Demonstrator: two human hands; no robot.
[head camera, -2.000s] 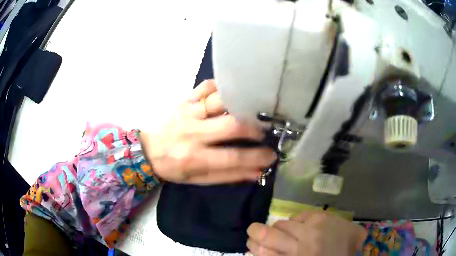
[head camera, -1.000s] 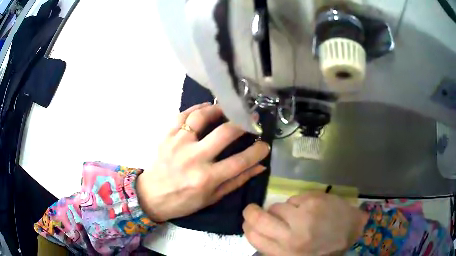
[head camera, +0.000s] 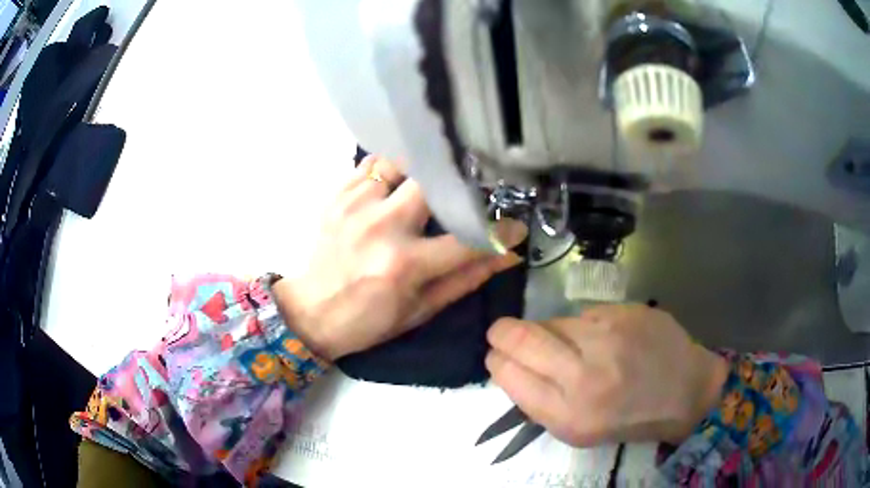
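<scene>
A dark fabric piece (head camera: 434, 348) lies on the white table with its right edge at the presser foot (head camera: 520, 200). My left hand (head camera: 382, 262) lies spread on top of the piece, fingertips close to the foot. My right hand (head camera: 606, 372) has its fingertips at the piece's lower right edge and also holds the thread snips (head camera: 512, 437), whose dark blades stick out below the fist. No zipper can be made out; the needle is too small to tell.
The sewing machine head (head camera: 563, 86) fills the upper right, with a ribbed tension dial (head camera: 658, 105) and a smaller knob (head camera: 596, 279) below. The grey steel bed (head camera: 744, 272) is at right. A bundle of dark pieces (head camera: 48, 152) hangs over the left table edge.
The dark piece and both hands have moved up, farther in along the machine. The snips' blades have come into sight under my right hand. The yellow tape is now covered.
</scene>
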